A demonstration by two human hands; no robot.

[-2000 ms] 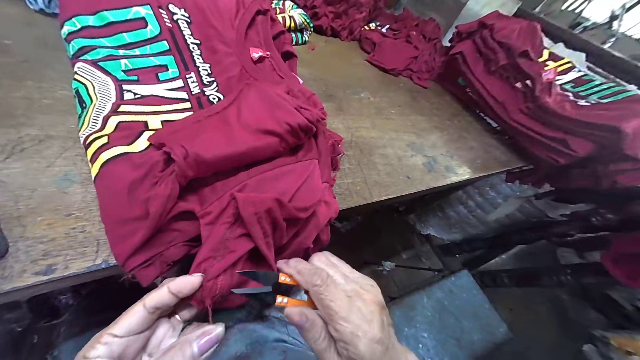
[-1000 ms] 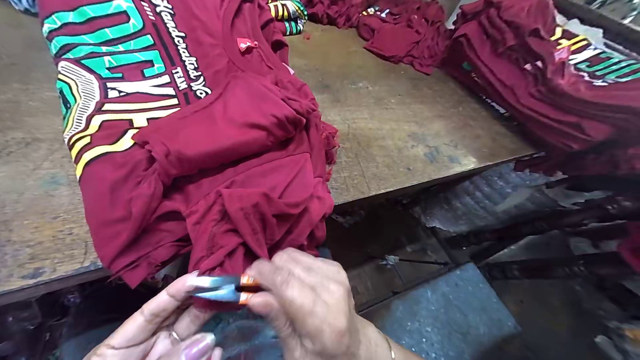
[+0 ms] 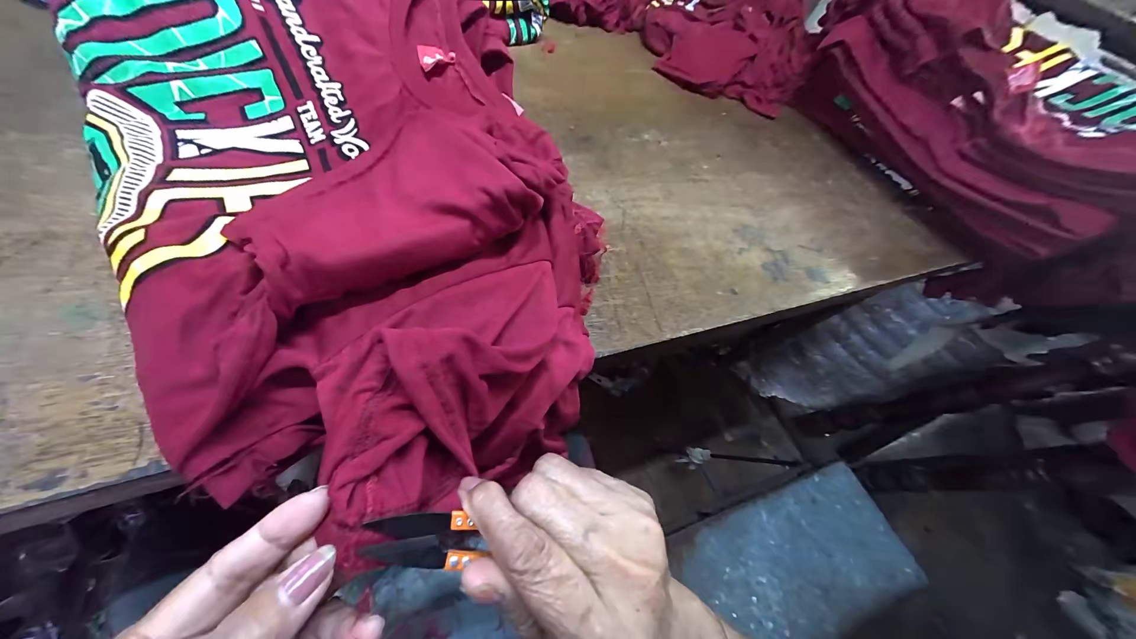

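Observation:
A pile of maroon printed T-shirts [image 3: 373, 222] lies on the wooden table and hangs over its front edge. At the lower hanging end, my left hand [image 3: 266, 568] pinches the edge of the maroon cloth between its fingers. My right hand [image 3: 577, 541] holds thread snips [image 3: 461, 537] with orange grips and dark blades. The blades point left, stand apart, and lie against the cloth beside my left fingertips. A small scrap of maroon cloth or thread shows by my left fingers.
The wooden table [image 3: 710, 204] spans the view, its front edge slanting up to the right. A stack of maroon shirts [image 3: 958, 151] stands at the right, and crumpled maroon cloth [image 3: 728, 53] lies at the back. Below the edge are a grey-blue panel [image 3: 799, 559] and dark bars.
The snips, their blades beyond the cloth edge at my left fingertips one second ago, now lie against the cloth. My left hand has shifted slightly lower. The shirts remain in place.

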